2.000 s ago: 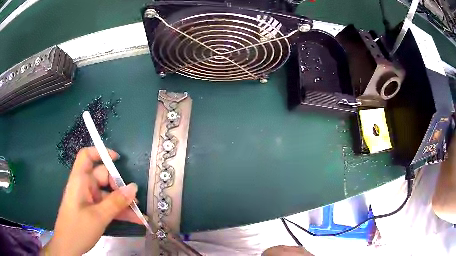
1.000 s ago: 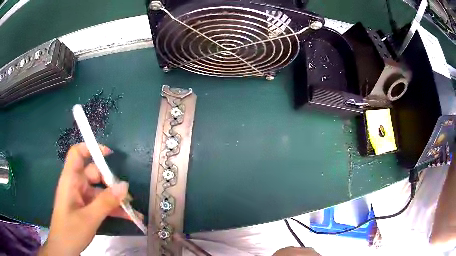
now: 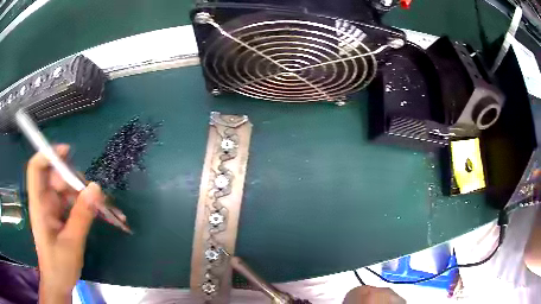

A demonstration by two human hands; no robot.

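The fixture strip (image 3: pixel 201 237) lies lengthwise before me, with a row of small silvery round parts (image 3: pixel 216 219) in its wavy groove. My left hand (image 3: pixel 59 219) is shut on white tweezers (image 3: pixel 57 162), left of the strip; their tips point right and touch no part that I can see. The barrel of the soldering iron (image 3: pixel 256 275) comes in from the bottom, its tip at the second-lowest visible round part (image 3: pixel 212 255). A hand (image 3: pixel 369 296), probably my right, is cut off by the bottom edge; its grip is not visible. A heap of tiny black components (image 3: pixel 123 155) lies left.
A fume fan (image 3: pixel 290 70) stands at the back. A black waste tray (image 3: pixel 409 133), an iron holder (image 3: pixel 487 114) and a yellow sponge (image 3: pixel 468 165) are at right. Stacked fixtures (image 3: pixel 53 92) lie upper left, a spool (image 3: pixel 12 208) far left. A cable hangs at the right edge.
My left hand and the tweezers have moved left, away from the strip. The iron's tip has moved up from the lowest visible round part to the one above. The view has shifted.
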